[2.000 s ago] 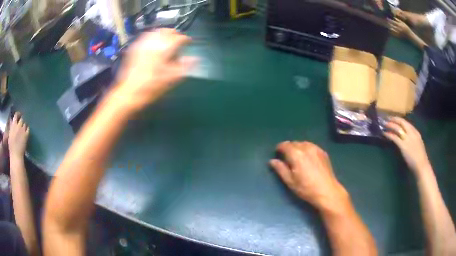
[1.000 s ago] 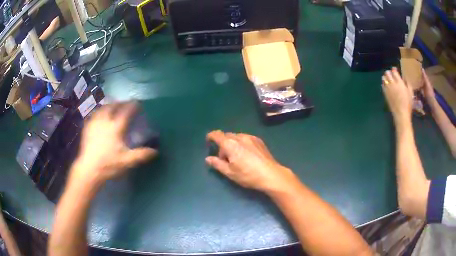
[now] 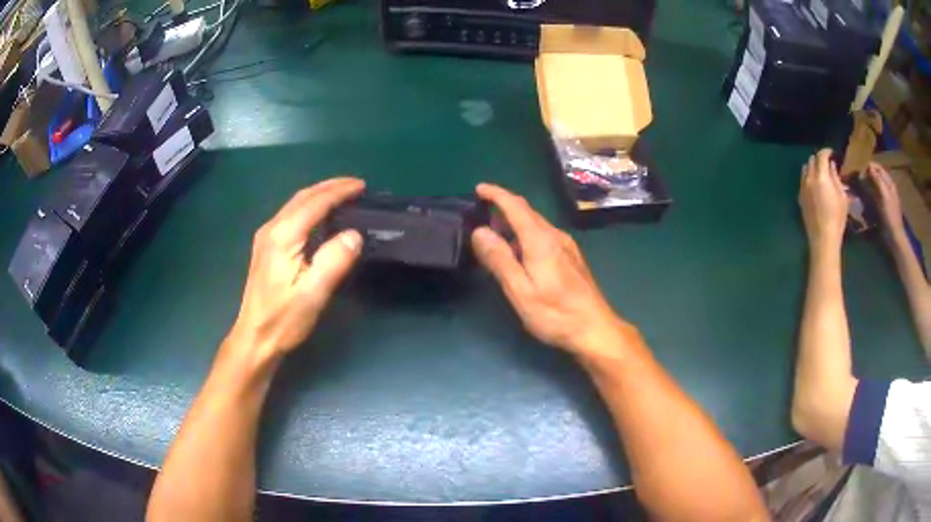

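Observation:
A closed black product box (image 3: 408, 237) is held above the green table in front of me, its long side facing me. My left hand (image 3: 332, 226) grips its left end with thumb and fingers. My right hand (image 3: 500, 229) is at its right end, thumb and fingers around the corner. An open product box (image 3: 617, 202) stands beyond my right hand, its brown lid (image 3: 592, 94) up, with clear bags holding red, dark and white bits inside.
Closed black boxes (image 3: 97, 184) lie in a slanting pile at left. More closed boxes (image 3: 801, 71) are stacked at the back right. A large black unit (image 3: 459, 25) is at the back. Another person's hands (image 3: 825, 199) handle a box at right. Cables and a blue item lie far left.
My left hand has brought a black box from the left pile to the middle. My right hand has come onto its right end. The view has shifted, and the open box appears farther up and right.

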